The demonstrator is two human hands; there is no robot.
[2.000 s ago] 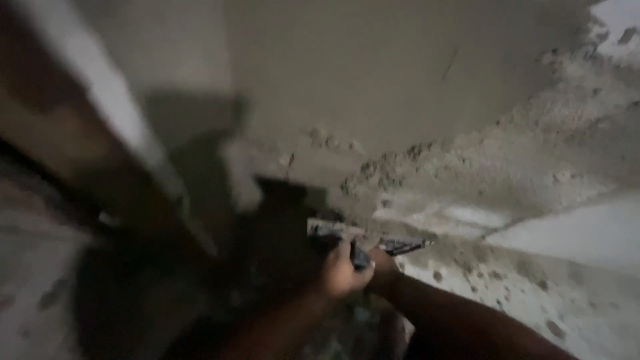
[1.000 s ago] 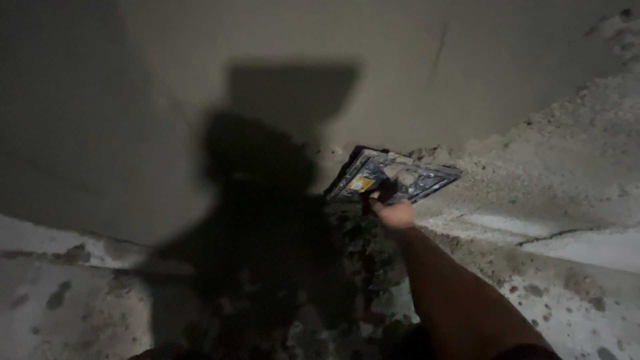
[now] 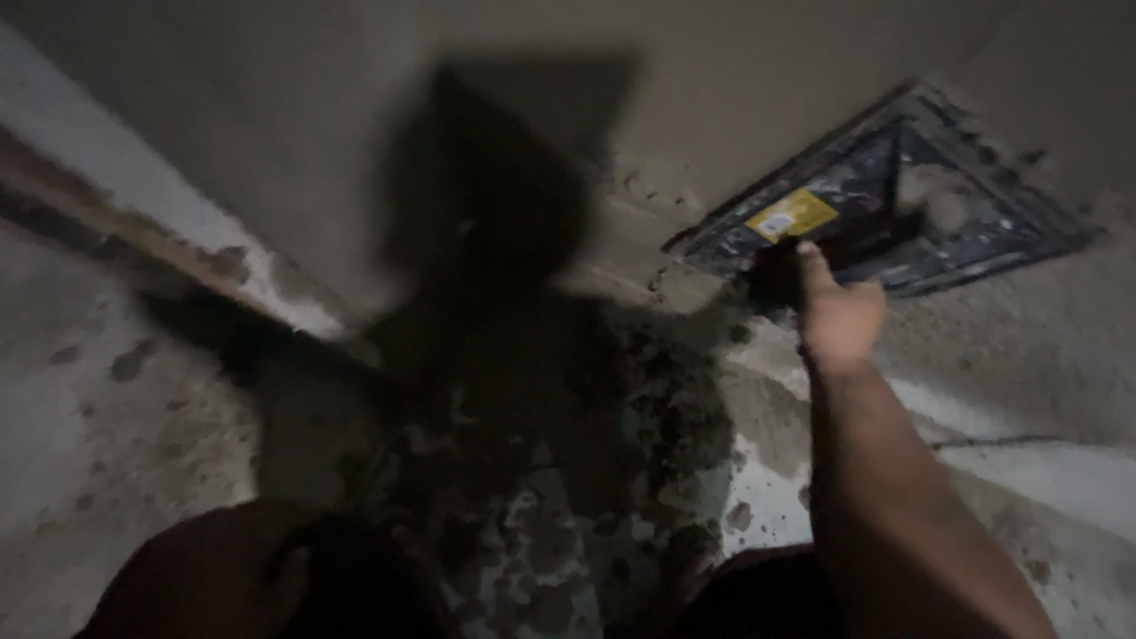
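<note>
My right hand [image 3: 839,311] grips the dark handle of a large plastic plastering float [image 3: 967,253], black with a yellow label and smeared with mortar. The float lies against or just over the grey plastered wall [image 3: 745,89], at the right of the view; whether its whole face touches cannot be told. Rough mortar shows beside its right edge. My left hand is not visible in the frame. A broad shadow of a head and body falls on the wall's middle.
Mortar splashes spot the floor [image 3: 541,532] below the wall. A pale strip [image 3: 177,204] with a brownish edge runs diagonally at the left. My knees are at the bottom. Another pale band [image 3: 1047,475] lies at the lower right.
Two seconds ago both hands were together at the float; now only my right hand is on it. Since one second ago the float has moved right and up the wall.
</note>
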